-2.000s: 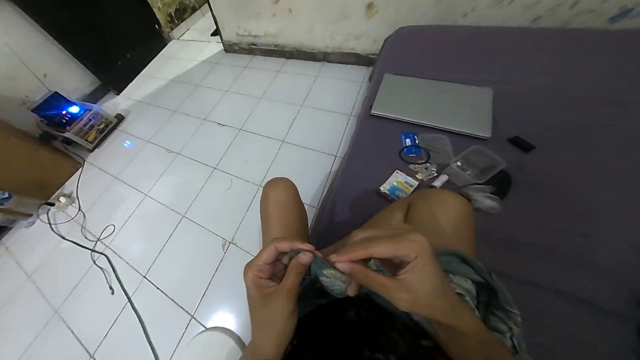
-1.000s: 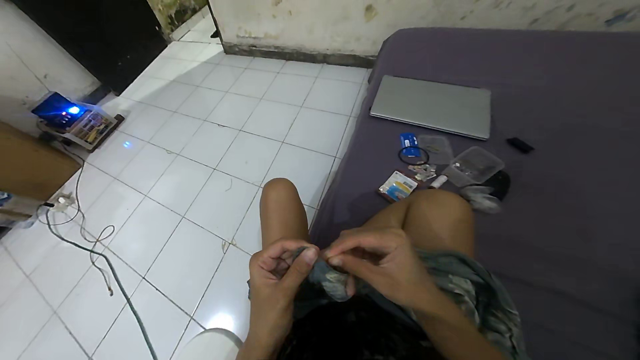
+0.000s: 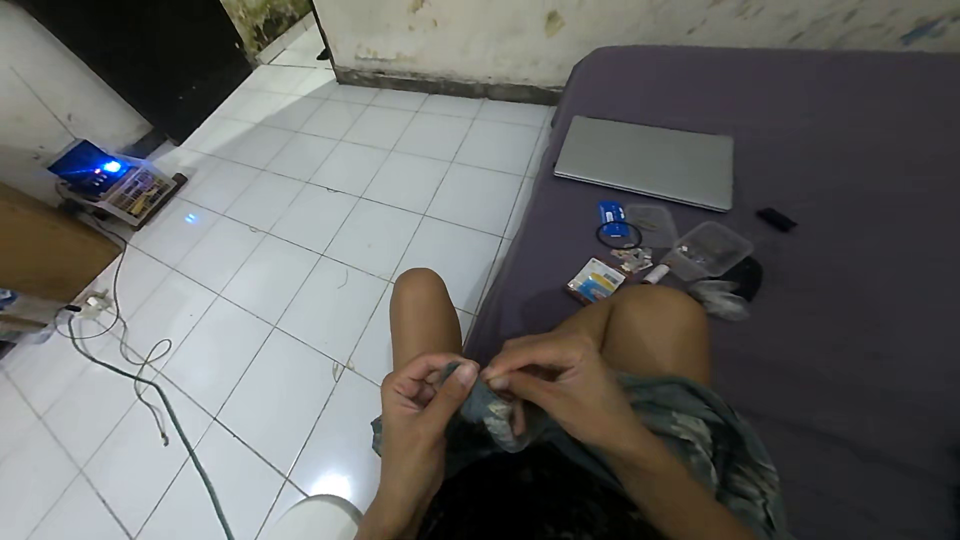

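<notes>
A piece of grey-green patterned fabric (image 3: 491, 412) is bunched up over my lap. My left hand (image 3: 427, 420) pinches its upper edge between thumb and forefinger. Close beside it, my right hand (image 3: 566, 386) has thumb and fingertips pressed together at the same edge; whether a small tool is between them cannot be seen. The patterned shorts (image 3: 697, 435) spread over my right thigh and match the fabric in colour.
On the purple-sheeted bed (image 3: 840, 337) lie a closed laptop (image 3: 649, 161), a blue packet (image 3: 613, 217), an open clear plastic box (image 3: 709, 251), a small printed box (image 3: 596, 280) and a black object (image 3: 776, 220). A cable (image 3: 184, 435) crosses the tiled floor at left.
My right hand's fingertips have drawn in from slightly farther right to the fabric edge beside my left hand. My left hand keeps its hold.
</notes>
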